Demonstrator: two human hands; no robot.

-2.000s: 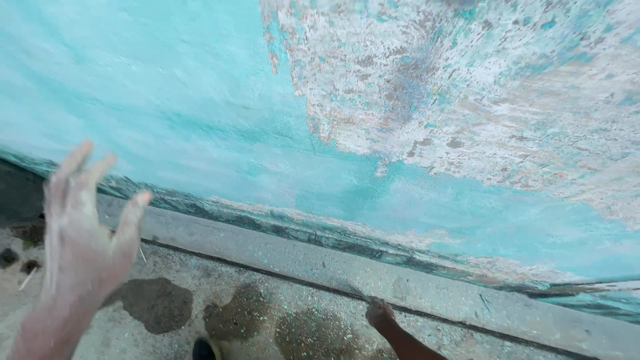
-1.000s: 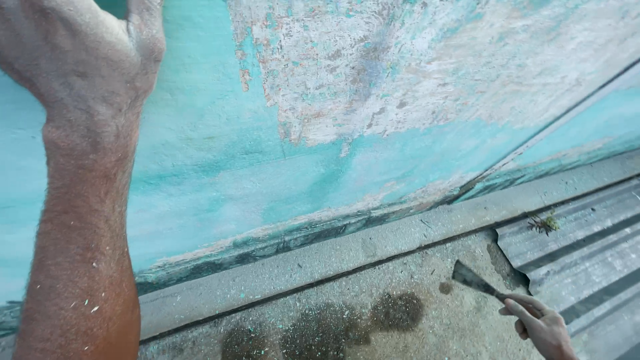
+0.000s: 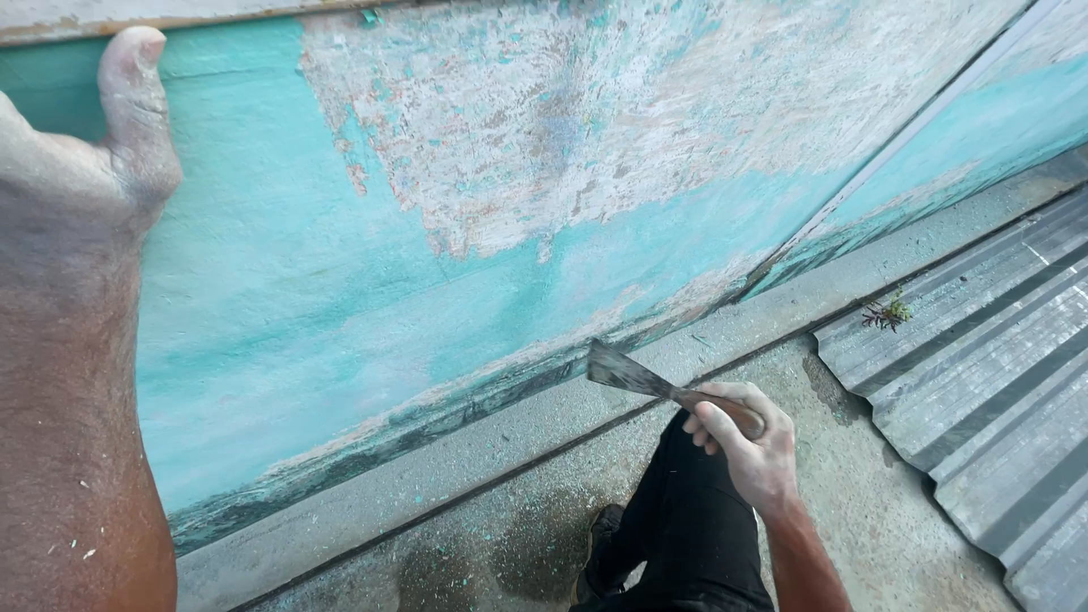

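My right hand (image 3: 752, 433) is closed round the wooden handle of a paint scraper (image 3: 629, 371), whose wide, stained blade points up and left in front of the foot of the wall. Pale dust coats the fingers. My left hand (image 3: 102, 144) is at the upper left, near the underside of a pale ledge (image 3: 212, 15); its thumb stands apart, and most fingers are out of frame. Whether it touches the ledge I cannot tell. Behind both hands is the turquoise painted wall (image 3: 272, 255), with a large patch of peeled, whitish surface (image 3: 510, 136).
A concrete kerb (image 3: 510, 433) strewn with paint flakes runs along the wall's foot. Corrugated metal sheets (image 3: 986, 374) lie at the right, with a small plant (image 3: 886, 313) on them. My dark-trousered leg (image 3: 697, 518) and shoe (image 3: 603, 544) are on the concrete floor below.
The view has swung to the right and upward. My left hand has risen from low beside the wall to near the ledge. The scraper in my right hand has moved closer to the wall's foot.
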